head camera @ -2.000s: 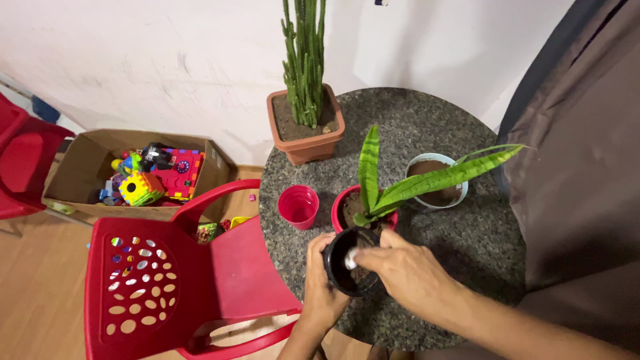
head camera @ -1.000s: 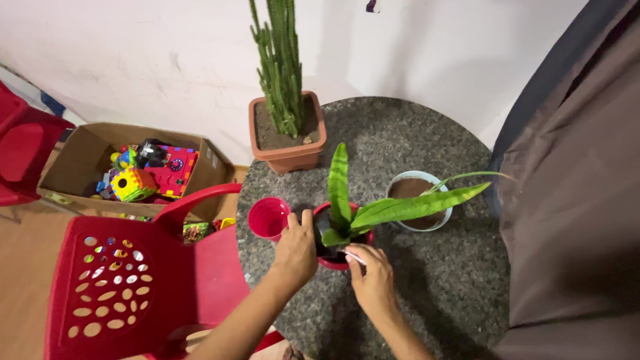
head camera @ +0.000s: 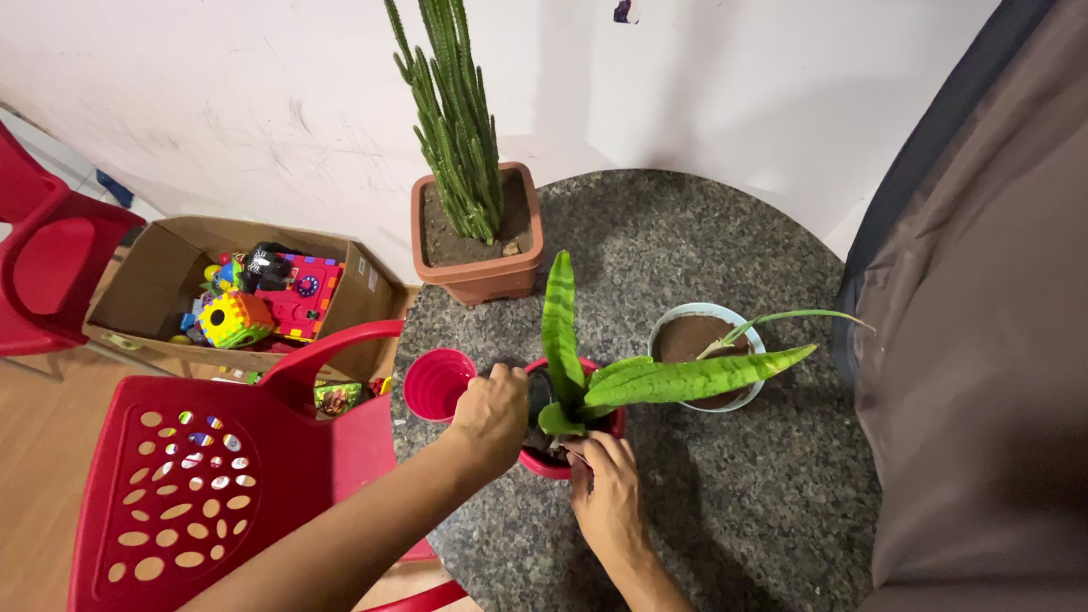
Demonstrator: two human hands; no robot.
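Note:
A snake plant [head camera: 680, 382] with broad banded leaves stands in a red pot [head camera: 544, 466] on the round granite table [head camera: 765, 510]. My left hand [head camera: 493, 416] grips a small black pot [head camera: 537, 398], tipped at the left side of the red pot. At the front rim, my right hand [head camera: 605, 476] has its fingers pinched on a thin light-coloured thing, mostly hidden, near the base of the leaves. A pink-red cup [head camera: 438, 384] sits just left of my left hand. To the right is a pale blue pot [head camera: 751, 395] of soil with a thin-leaved plant.
A tall cactus [head camera: 459, 144] in a square terracotta-coloured pot [head camera: 480, 276] stands at the table's back left. Left of the table are a red plastic chair [head camera: 297, 442] and a cardboard box [head camera: 365, 297] of toys. Brown fabric [head camera: 986, 382] hangs along the right.
Two seconds ago both hands were at the black pot in front of the red pot, the right one inside it; now the black pot is tipped at the red pot's left side and the right hand is at its front.

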